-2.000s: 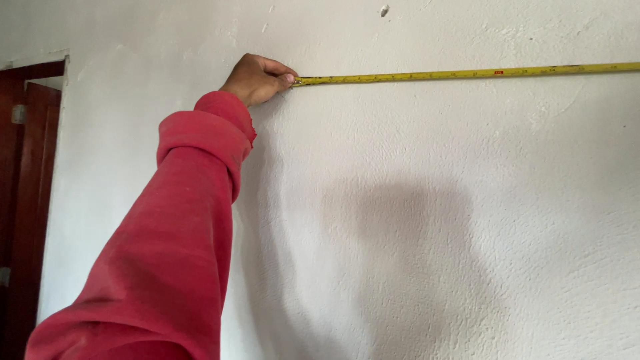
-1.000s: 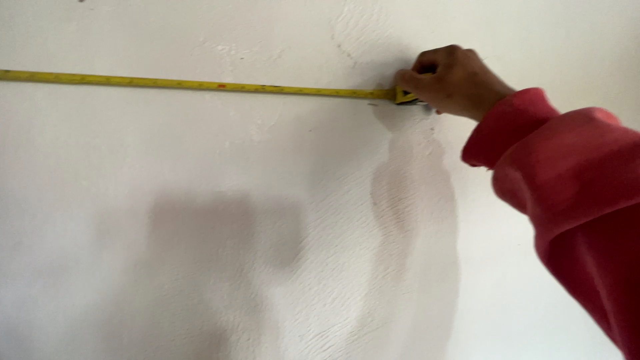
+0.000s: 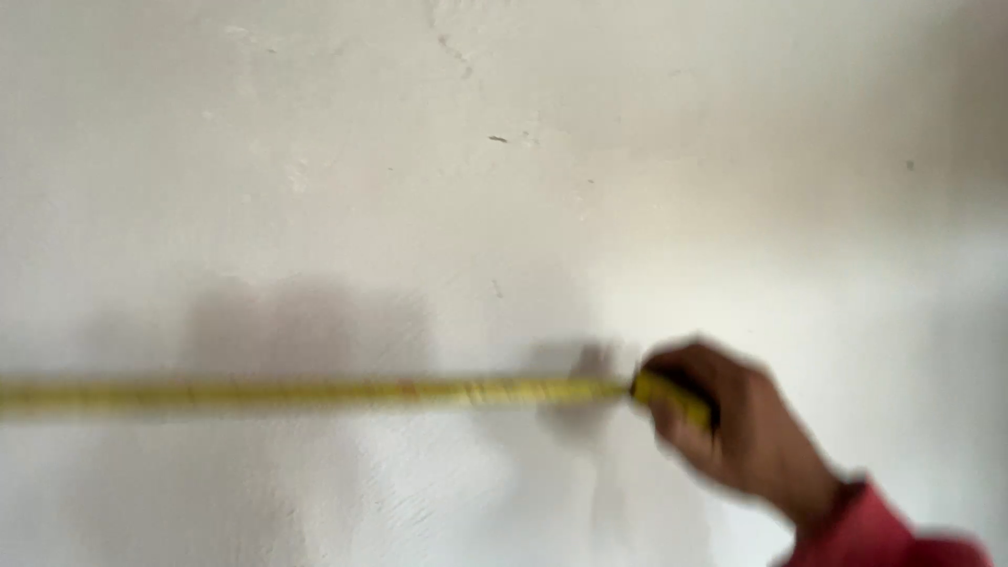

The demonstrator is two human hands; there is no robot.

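Note:
At the lower right, my right hand (image 3: 736,425) is closed around the yellow and black case of a tape measure (image 3: 676,399). From the case, the yellow tape blade (image 3: 315,391) runs nearly level to the left edge of the view, blurred by motion. A red sleeve covers my right wrist. My left hand is out of view, and so is the far end of the blade.
A white plastered wall (image 3: 394,197) with a rough texture fills the view. It has a small dark mark (image 3: 498,139) above the blade and soft shadows behind and below it.
The view has shifted, and my right hand with the tape case now appears lower. My left hand, pinching the blade's end two seconds ago, is no longer in view.

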